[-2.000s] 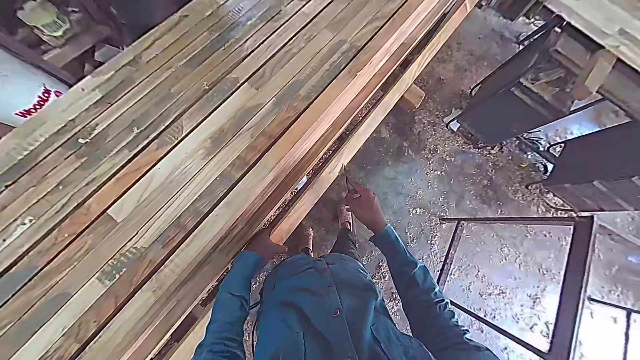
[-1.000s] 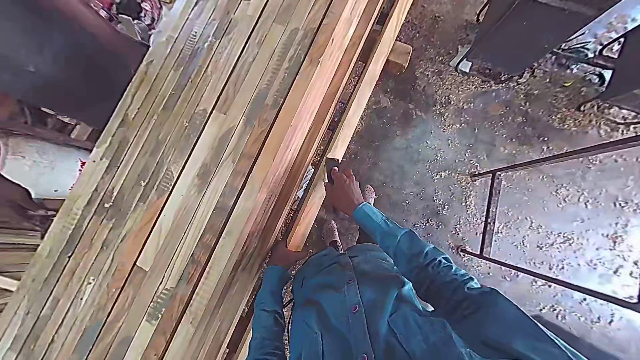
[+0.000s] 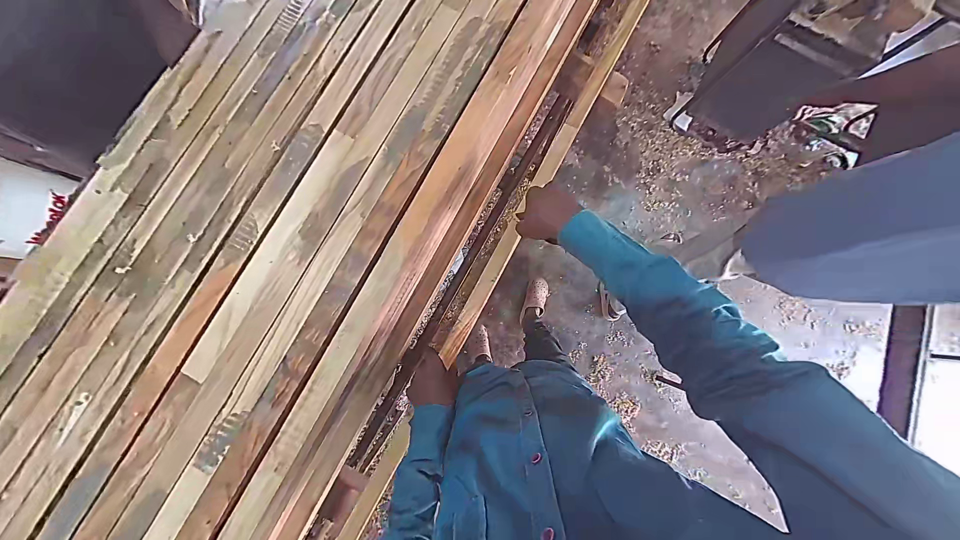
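Observation:
A pale wooden strip [image 3: 551, 157] runs along the outer side of a long panel of joined wooden strips [image 3: 300, 247], with a dark gap between them. My left hand [image 3: 433, 379] grips the strip at its near end; the fingertips are partly hidden. Farther up, my right hand [image 3: 547, 214] is curled against the same strip's outer edge. Whether it holds a small tool or only the strip cannot be told. The panel's top shows dark smudges and differing wood tones.
Another person in grey-blue clothing [image 3: 862, 217] stands close at the right. A dark metal frame [image 3: 904, 367] is behind my right sleeve. Wood shavings lie on the concrete floor [image 3: 645, 180]. A wooden crosspiece [image 3: 615, 88] juts out beyond the strip.
The other person has come into view at the right. A small dark object showed at my right hand a second ago; it is not discernible now. My left hand remains at the strip's near end.

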